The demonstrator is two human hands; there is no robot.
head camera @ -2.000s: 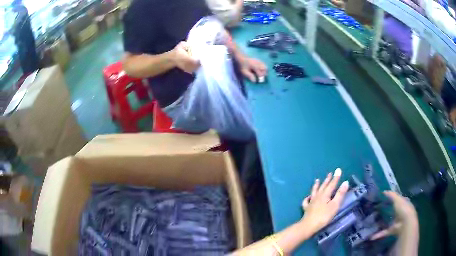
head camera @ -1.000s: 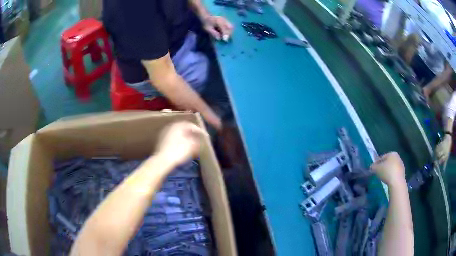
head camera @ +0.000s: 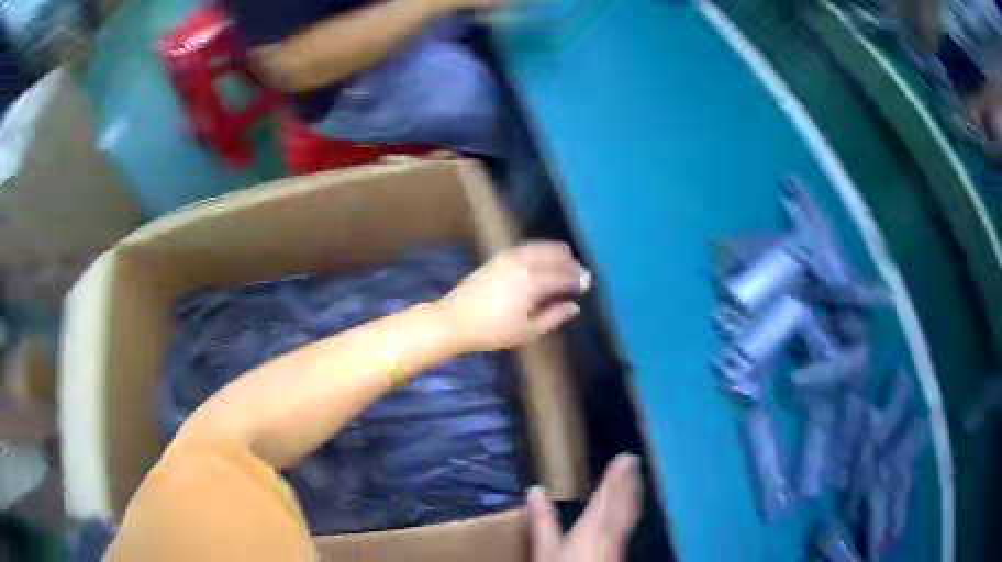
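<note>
A large open brown carton (head camera: 297,225) is full of grey handle housings (head camera: 407,439). My left hand (head camera: 522,294) is at the carton's right wall, its fingers partly curled towards the bench; blur hides whether it grips anything. A white tip shows on one finger. My right hand (head camera: 593,521) is cut off by the bottom edge, at the carton's near right corner, thumb and fingers spread, nothing seen in it. A heap of grey housings (head camera: 769,329) lies on the blue-green bench (head camera: 659,143), right of both hands.
A person's forearm (head camera: 352,44) and lap are beyond the carton. Red stools (head camera: 220,88) stand at the upper left. Another carton (head camera: 66,209) is at the far left. A white edge strip (head camera: 863,209) separates the bench from the dark green conveyor (head camera: 945,274).
My left hand has moved right from over the carton to its right wall. My right hand has left the bench heap and come down beside the carton. The view has shifted and blurred.
</note>
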